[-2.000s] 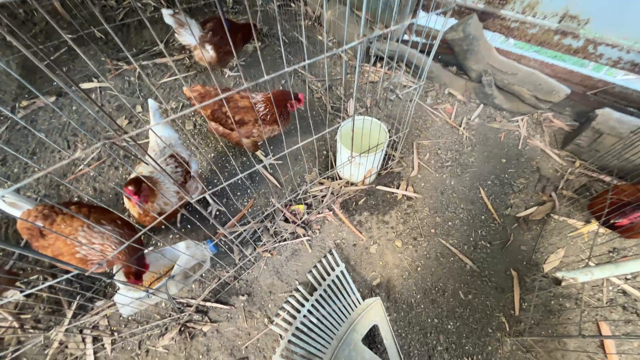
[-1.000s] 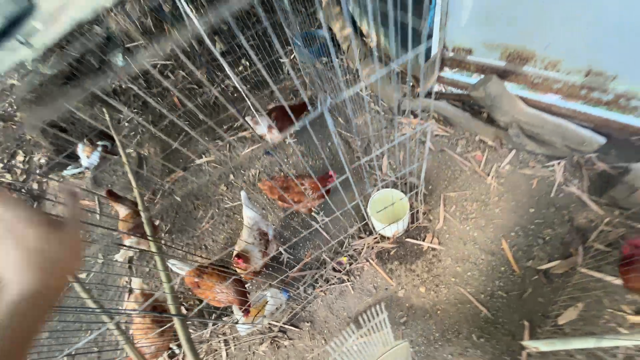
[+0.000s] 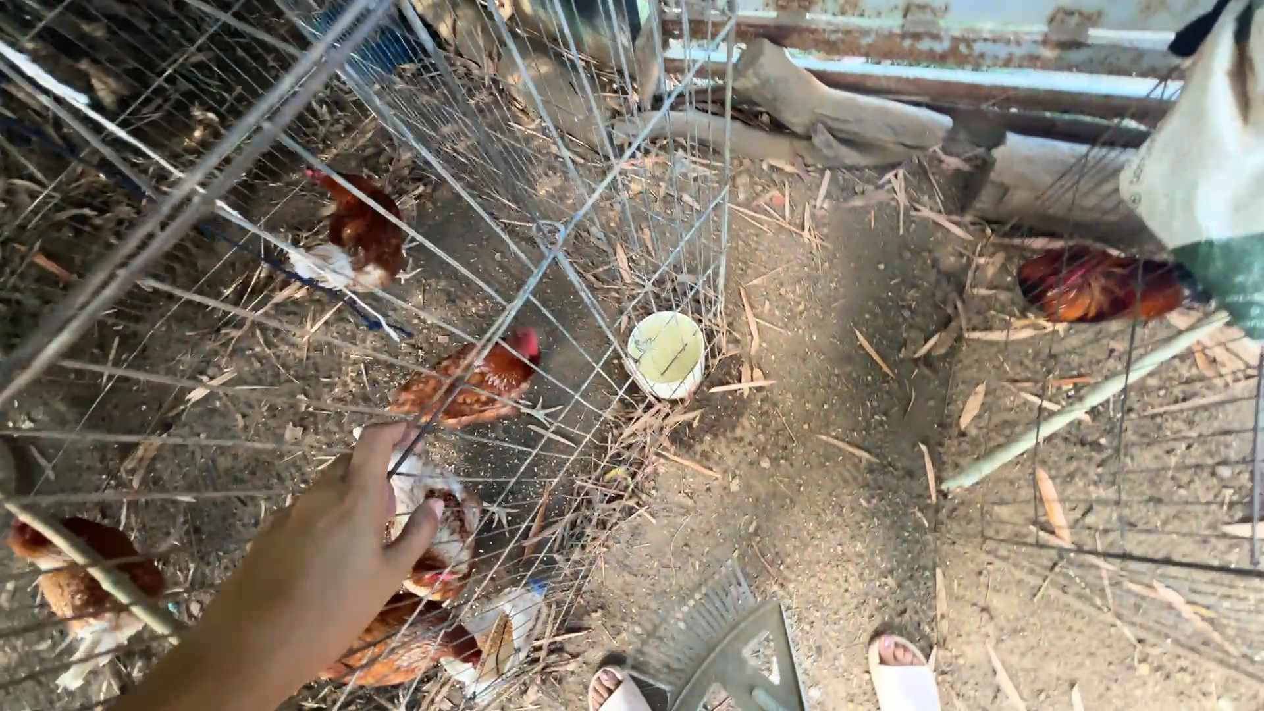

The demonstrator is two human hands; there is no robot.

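My left hand [image 3: 346, 533] reaches up from the lower left to the wire mesh fence [image 3: 553, 247], its fingers bent at a wire; the fingertips are partly hidden, so the grip is unclear. Beyond the wires, a brown hen [image 3: 469, 385] stands just above the hand, and a white and brown hen [image 3: 434, 513] is beside the thumb. A white plastic bucket [image 3: 668, 355] sits at the fence's foot. The head of a plastic rake [image 3: 731, 642] lies near my sandalled feet. My right hand is out of view.
Several more hens are behind the mesh, one near a cut plastic bottle [image 3: 504, 632]. Logs [image 3: 839, 109] lie along a rusty metal panel at the back. On the right, a reddish-brown chicken [image 3: 1096, 284], a pale pole [image 3: 1086, 405] and a hanging sack [image 3: 1205, 168] are by more wire mesh.
My left hand, not in view two seconds ago, came in at the left edge and has moved right to the mesh. The view has shifted.
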